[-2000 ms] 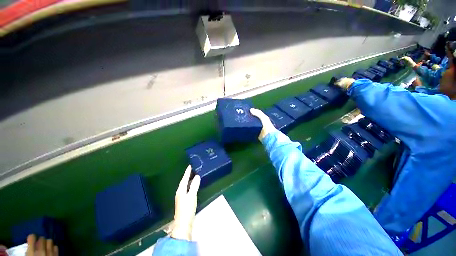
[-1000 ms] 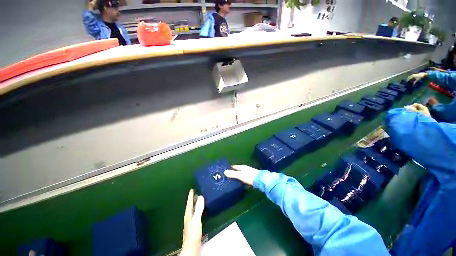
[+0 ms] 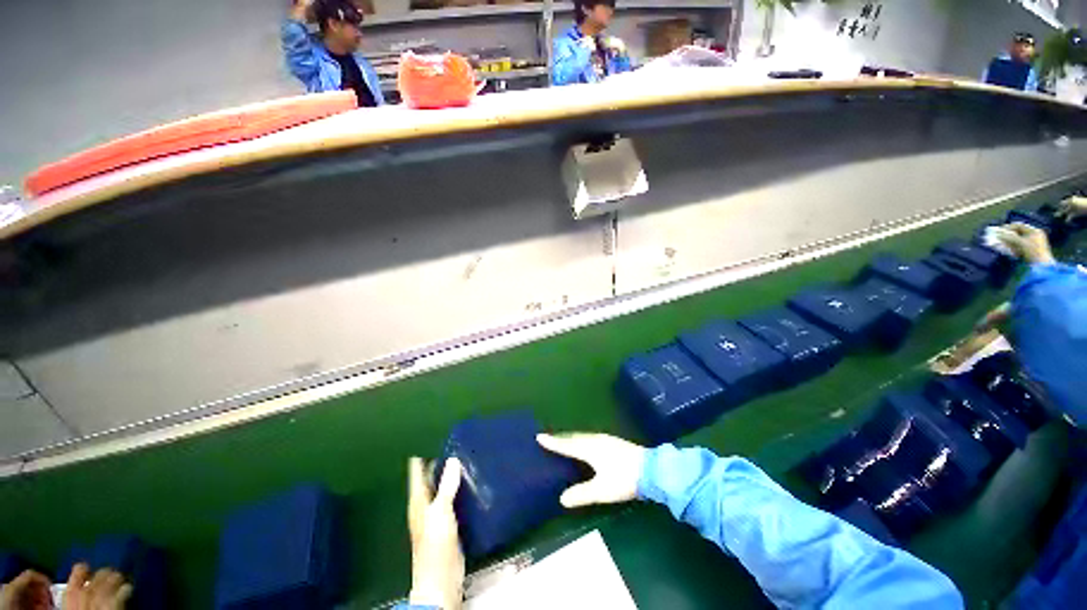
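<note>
A dark navy gift box (image 3: pixel 507 483) is held between my two gloved hands, low in front of me over the green conveyor belt (image 3: pixel 393 417). My left hand (image 3: pixel 436 524) is upright against its left side. My right hand (image 3: pixel 596 467) is on its right side, thumb below and fingers on the upper edge. The box's underside is hidden. The blank white sheet (image 3: pixel 572 580) lies on the near edge just below the box.
Navy boxes (image 3: pixel 733 355) line the belt to the right; a single box (image 3: pixel 280 551) stands left. Bare hands (image 3: pixel 74 589) are at the lower left. Glossy box packs (image 3: pixel 894 462) lie beside a neighbour's blue sleeve (image 3: pixel 1055 328). A metal box (image 3: pixel 604 179) hangs on the side wall.
Two boxes were before me at first; a second ago one, logo up. It is now turned, with a mostly plain face showing. My right hand has moved back and down. The view has shifted left and up.
</note>
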